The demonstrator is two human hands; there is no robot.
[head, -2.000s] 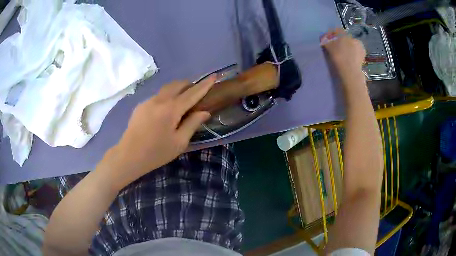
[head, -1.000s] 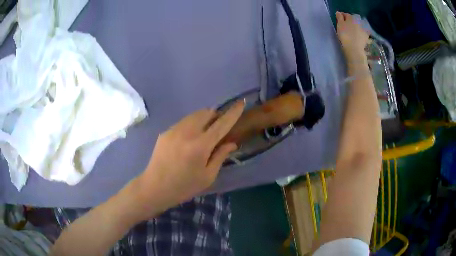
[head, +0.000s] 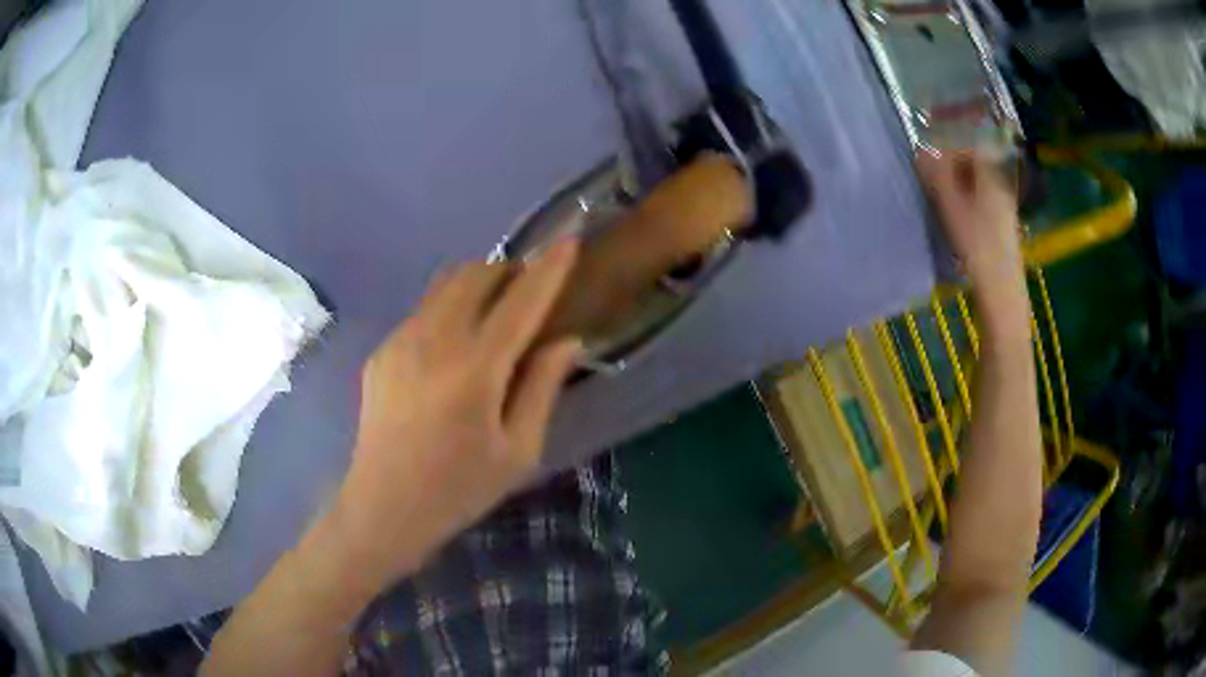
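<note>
The steam iron (head: 638,271) lies on the lavender-grey table cover, its wooden handle up and its dark hose rising from the rear. My left hand (head: 463,357) is on the front of the handle, with fingers on both sides of it. A white garment piece (head: 146,357) lies crumpled on the table at the left, apart from the iron. My right hand (head: 976,205) is blurred at the near end of the shiny metal iron rest (head: 932,73), beyond the table's right edge. Its fingertips are unclear.
The lavender-grey table cover (head: 357,119) runs under the iron and garment. A yellow wire rack (head: 1078,238) stands at the right below the iron rest. A brown board or box (head: 846,443) shows behind its bars. The floor is green.
The camera view has shifted and turned. My right hand has moved from the table's far right corner to the near end of the iron rest. My left hand stays on the iron.
</note>
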